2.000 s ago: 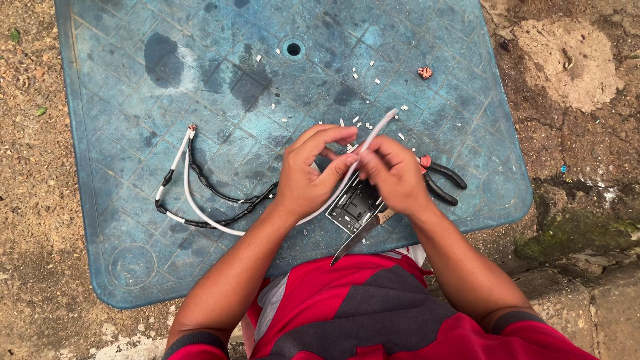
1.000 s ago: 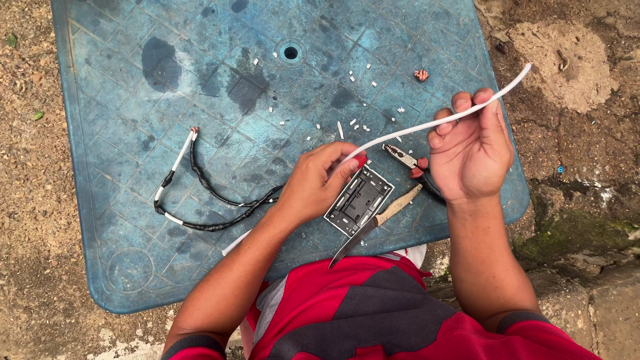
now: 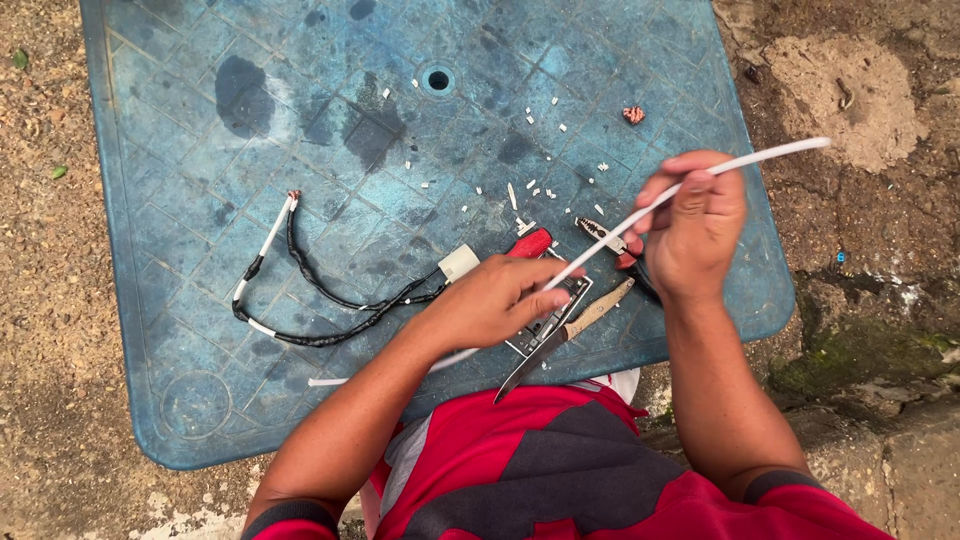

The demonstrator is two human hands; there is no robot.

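A length of white cable (image 3: 615, 234) runs through both hands, its upper end beyond the table's right edge and its other end below my left forearm. My left hand (image 3: 501, 300) grips it above a metal frame-like plate (image 3: 576, 294), partly hidden by the hand. My right hand (image 3: 694, 217) holds the cable higher up between thumb and fingers. A knife with a pale handle (image 3: 600, 309) lies against the plate's right side. Pliers (image 3: 600, 234) with red and black handles lie partly behind my right hand. A red handle (image 3: 529, 244) shows just above my left hand.
Black-taped white wires (image 3: 322, 340) with bare copper ends curve across the left of the blue plastic table (image 3: 225, 450). A white cylindrical piece (image 3: 458, 263) sits beside my left hand. A copper wire bundle (image 3: 634, 115) and white scraps (image 3: 562, 127) lie farther back.
Both hands were close together on the cable two seconds ago; my right hand has since moved right and up along it. The cable now extends past the table's right edge.
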